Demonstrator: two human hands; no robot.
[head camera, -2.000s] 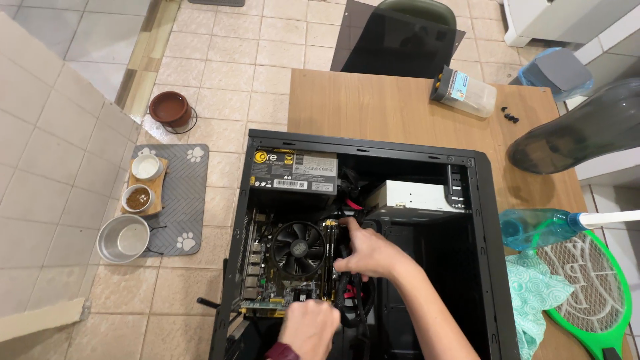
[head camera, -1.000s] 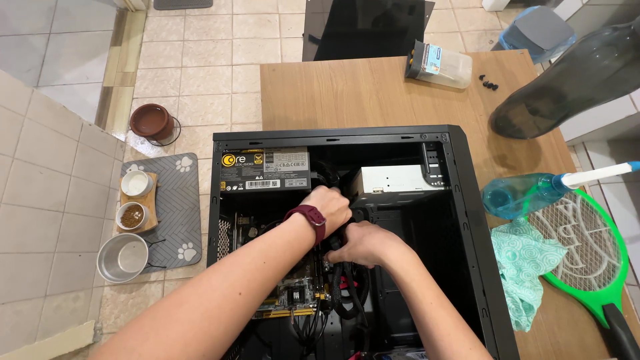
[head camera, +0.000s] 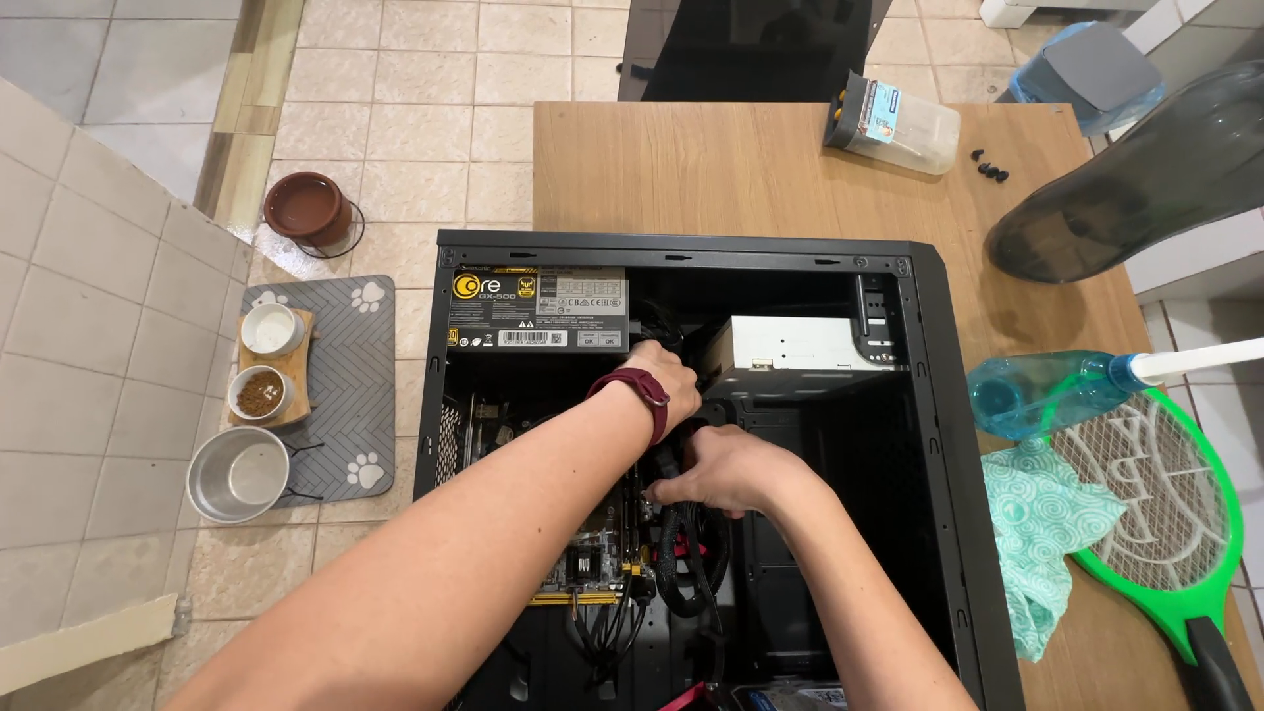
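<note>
An open black computer case (head camera: 681, 247) lies on a wooden table. Inside it, my left hand (head camera: 667, 380), with a dark red wristband, reaches among cables just right of the power supply (head camera: 538, 308); its fingertips are hidden. Lower and to the right, my right hand (head camera: 726, 469) has its thumb and fingers around the black cable bundle (head camera: 679, 573) at the motherboard's edge; whether it grips the cables is hard to tell. The motherboard (head camera: 588, 563) is partly covered by my left forearm. A silver drive (head camera: 785, 344) sits in the case's upper right.
Behind the case on the table (head camera: 691, 168) are a plastic container (head camera: 913, 128) and several black screws (head camera: 990, 170). To the right are a dark bottle (head camera: 1106, 188), a blue spray bottle (head camera: 1047, 395), a teal cloth (head camera: 1047, 533) and a green electric swatter (head camera: 1229, 513). Pet bowls (head camera: 239, 474) stand on the floor, left.
Two seconds ago my left hand was low over the motherboard below the fan; it has moved up beside the power supply. My right hand stays near the cables. The view has shifted somewhat.
</note>
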